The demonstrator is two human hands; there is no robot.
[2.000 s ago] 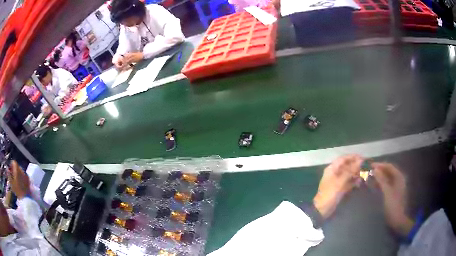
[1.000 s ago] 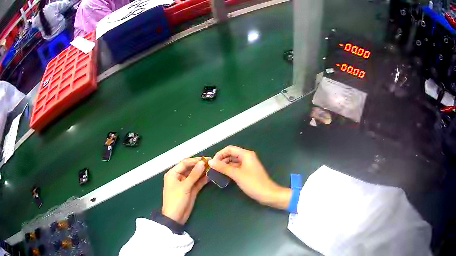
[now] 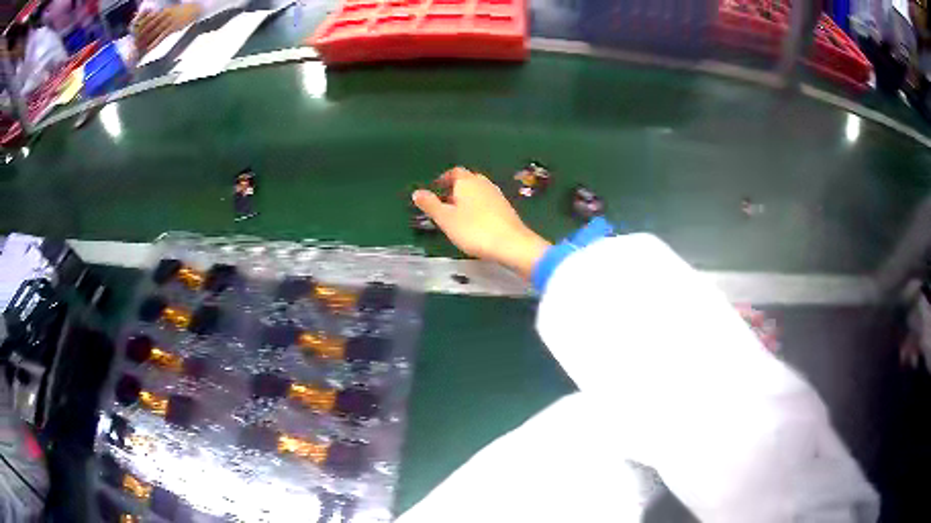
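Observation:
My right hand (image 3: 478, 219), bare with a blue wrist strap, reaches over the green belt. Its fingertips are at a small dark module (image 3: 424, 220), partly hidden by the hand; whether they grip it is unclear. My left hand is not in view; only its white sleeve shows at the bottom. A dark module with an orange part (image 3: 531, 179) lies just right of my fingers, and another dark module (image 3: 587, 202) lies beyond the wrist. A clear blister tray (image 3: 408, 306) with dark-and-orange parts lies on the left.
A longer dark module (image 3: 244, 194) lies farther left on the belt. A pale metal strip (image 3: 786, 288) edges the belt. A red tray (image 3: 424, 46) stands across it, with a blue bin (image 3: 653, 29) to its right. Black equipment (image 3: 36, 306) stands at the far left.
The view has swung left, back to the blister tray. My hands were together around a dark piece with an orange part; now my right hand is over the belt and my left is out of view.

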